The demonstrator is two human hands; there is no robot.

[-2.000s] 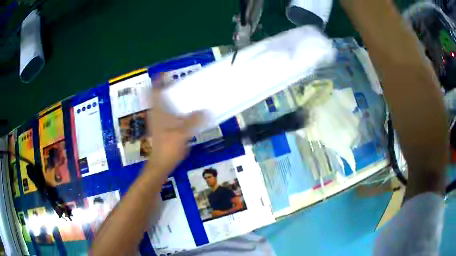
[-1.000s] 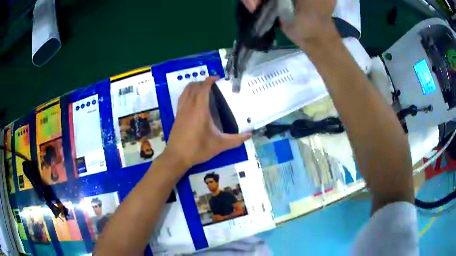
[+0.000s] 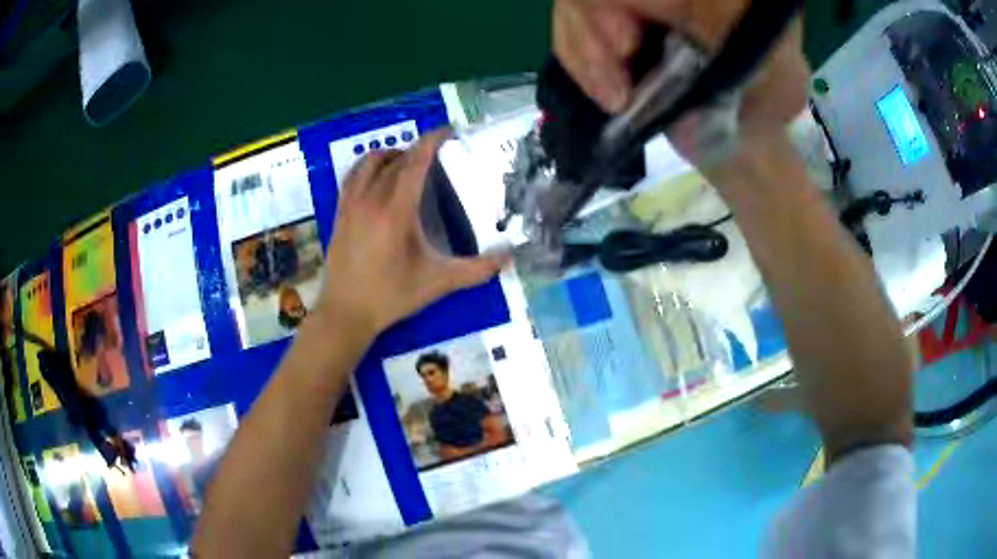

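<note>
The white appliance housing [image 3: 481, 175] lies across the bench, partly hidden under the driver and my right arm. My left hand [image 3: 399, 235] grips its dark-capped left end, thumb on the near edge and fingers on the far side. My right hand [image 3: 667, 66] holds the electric screwdriver [image 3: 607, 142] from above, tilted, with its metal nose at the housing's near edge by the left end. Whether the nose touches a screw hole is unclear. The bundled black power cord [image 3: 667, 249] lies just on the near side of the housing.
A screw feeder [image 3: 864, 131] with a lit blue screen stands at right. Another white unit [image 3: 109, 66] lies on the green belt [image 3: 328, 55] at upper left. A dark cord [image 3: 74, 399] lies on the printed sheets at left. A pale crumpled heap [image 3: 700, 317] lies at right.
The housing was turned and set down, its vents then showing. Since then, my right hand has brought the driver nose from the far side to the near edge. The housing has shifted slightly left.
</note>
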